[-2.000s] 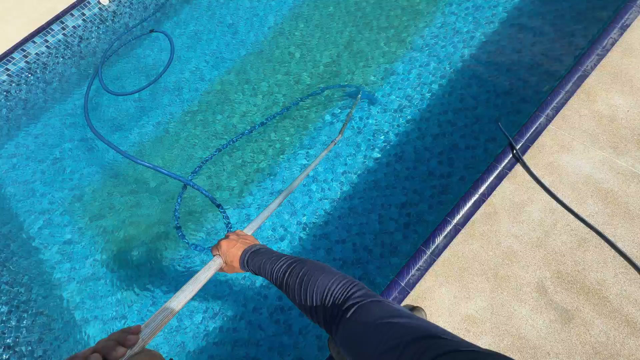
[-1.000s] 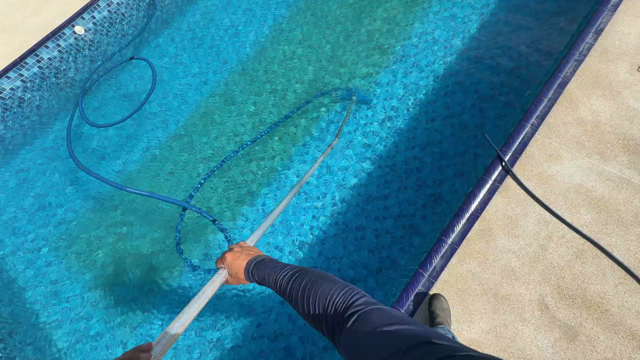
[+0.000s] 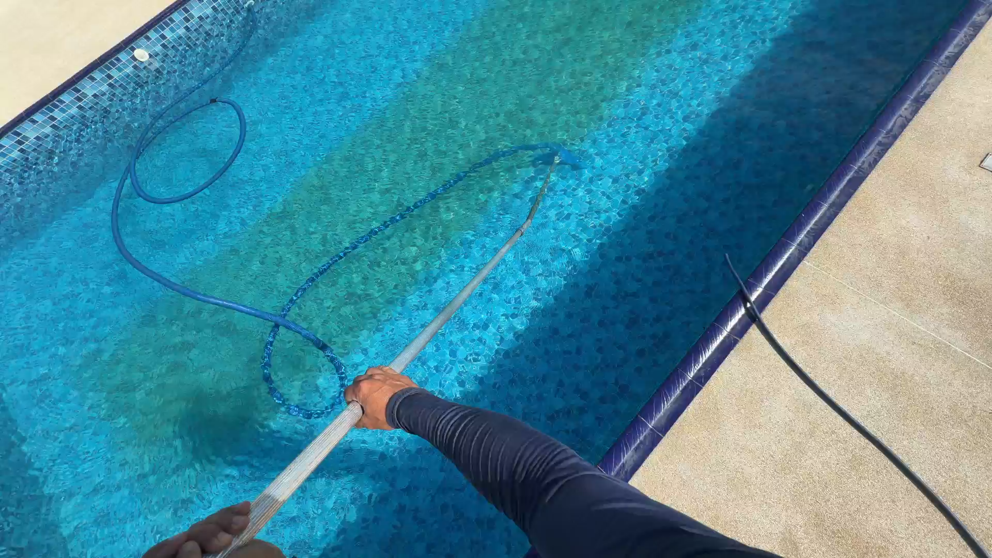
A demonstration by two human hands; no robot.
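My right hand [image 3: 377, 397], in a dark blue sleeve, grips a long pale ribbed pole [image 3: 465, 291] at the middle of the view. At the bottom edge my left hand [image 3: 213, 535] wraps the near end of the pole, partly cut off by the frame. The pole slants away into the pool water to a blue vacuum head [image 3: 568, 157] under the surface. A blue hose [image 3: 186, 293] runs from that head, loops near my right hand, then curls toward the far left wall.
The pool's dark blue tiled edge [image 3: 674, 387] runs diagonally at the right, beside a beige textured deck [image 3: 876, 372]. A thin black hose [image 3: 837, 411] crosses that edge, its tip over the water. A round white fitting [image 3: 141, 55] sits in the mosaic wall at the upper left.
My left hand, nearly out of view a second ago, shows more at the bottom edge. Both hands stay on the pole. A shoe seen on the deck a second ago is out of sight.
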